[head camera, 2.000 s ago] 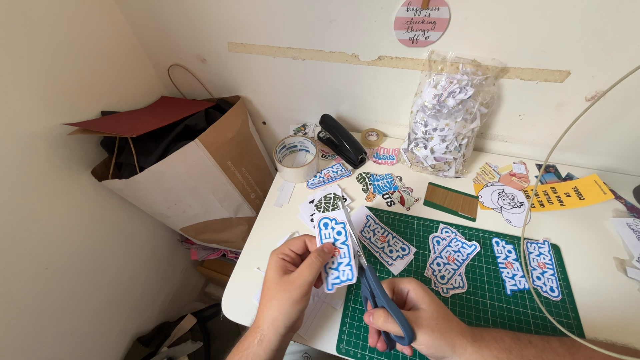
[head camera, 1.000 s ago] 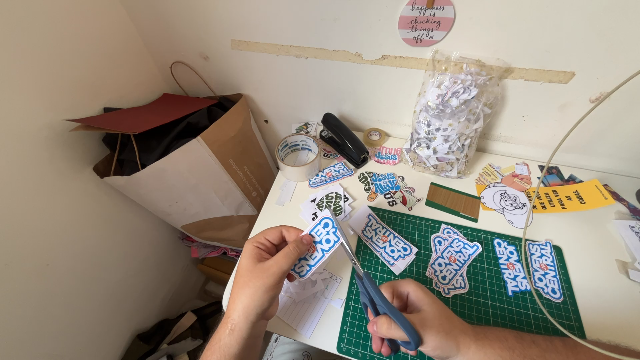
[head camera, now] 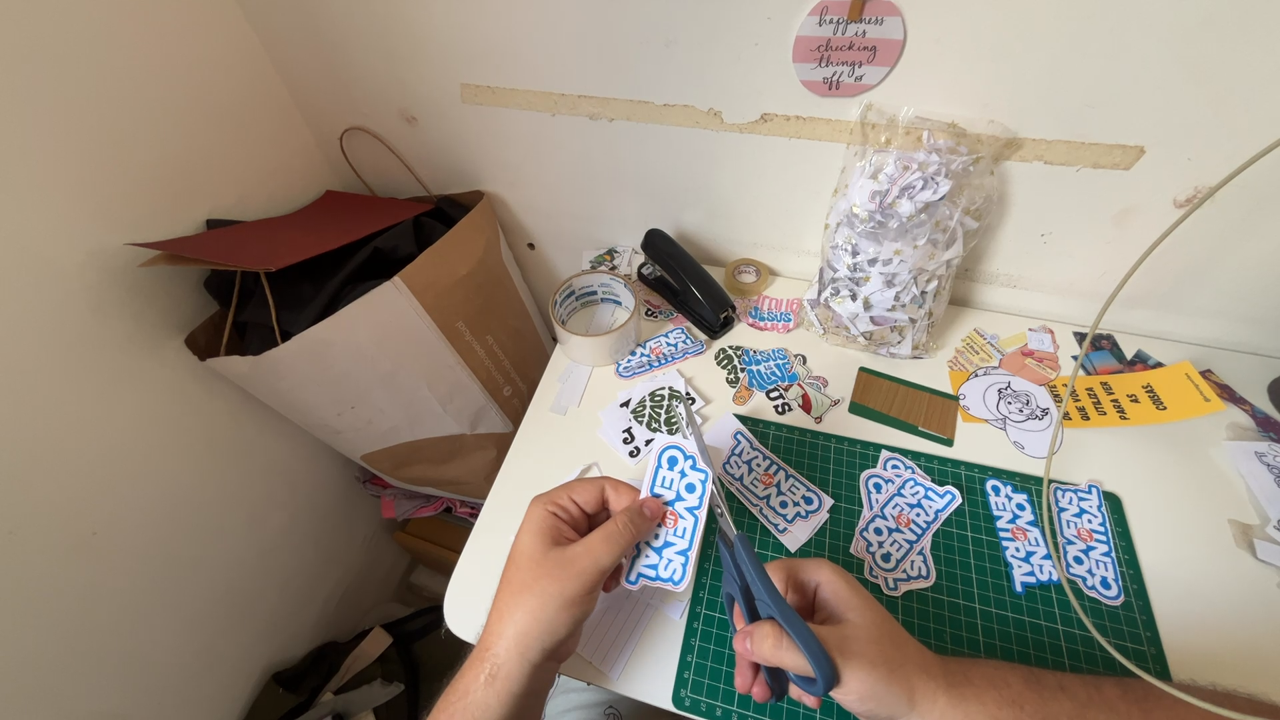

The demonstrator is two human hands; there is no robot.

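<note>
Between the thumb and fingers of my left hand [head camera: 575, 560] is a blue and white lettered sticker [head camera: 672, 530], tilted upright. My right hand [head camera: 815, 640] grips the blue handles of a pair of scissors [head camera: 755, 590]; the blades point up and left along the sticker's right edge. Just right of the blades, an uncut-edged sticker piece [head camera: 775, 485] lies partly on the green cutting mat [head camera: 800, 650]. Farther right on the mat are a pile of cut stickers [head camera: 905, 525] and two separate ones, a left one [head camera: 1018, 535] and a right one [head camera: 1088, 540].
Behind the mat are a wide tape roll [head camera: 594, 335], a black stapler [head camera: 687, 285], a small tape roll [head camera: 747, 277], loose stickers [head camera: 770, 372] and a plastic bag of paper scraps [head camera: 900, 240]. A paper bag [head camera: 370, 370] stands left of the table. A thin cable [head camera: 1100, 310] arcs across the right side.
My left hand has turned the sticker, which was tilted to the right one second ago and now stands more upright. The scissors remain in my right hand.
</note>
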